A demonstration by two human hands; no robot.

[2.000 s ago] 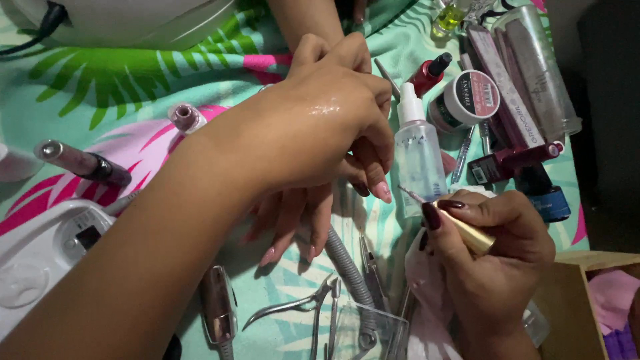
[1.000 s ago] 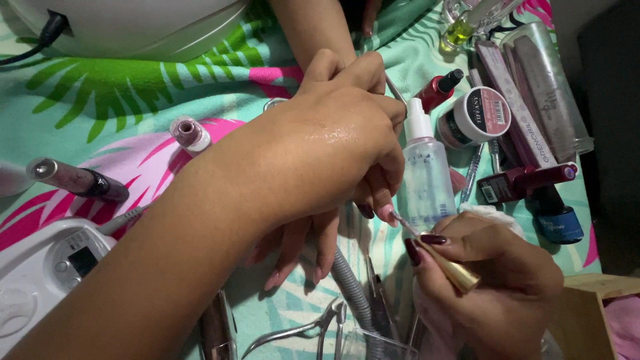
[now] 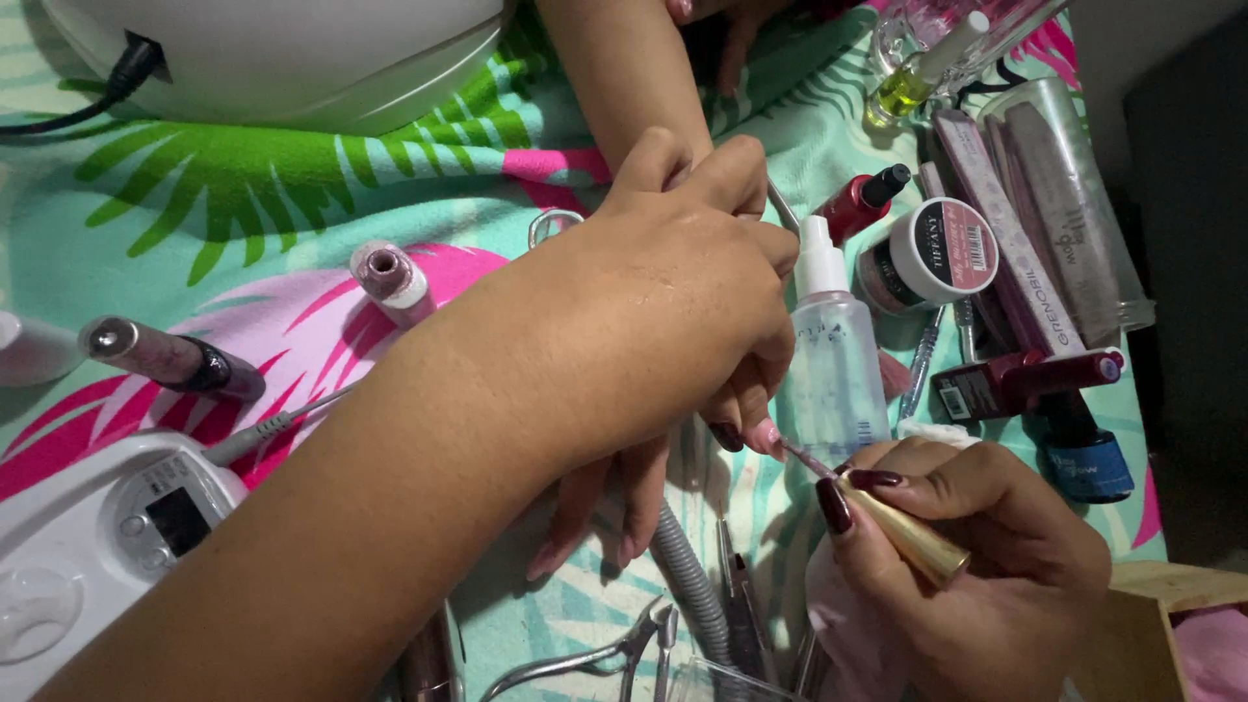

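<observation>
My left hand [image 3: 682,263] is bent over another person's hand [image 3: 643,497] and grips one of its fingers, whose tip pokes out below my fingers. Between the thumb and fingers of my right hand [image 3: 965,546] is a nail polish brush [image 3: 912,536] with a gold cap handle. The brush tip meets the pink nail [image 3: 765,436] of the held finger. Beyond that finger stands a clear spray bottle [image 3: 838,366] with a white top. An uncapped polish bottle [image 3: 390,278] with a glittery neck is left of my left wrist.
A white lamp housing [image 3: 292,58] is at the top left, a white nail drill unit [image 3: 127,536] at the lower left. Cuticle nippers [image 3: 604,653] and a grey ribbed hose [image 3: 687,575] are near the bottom. At right are a jar [image 3: 941,249], a blue bottle [image 3: 1087,458] and a wooden box [image 3: 1150,614].
The brush in my right hand has come from just off the held finger to its nail. My left hand keeps its hold. The view has shifted slightly.
</observation>
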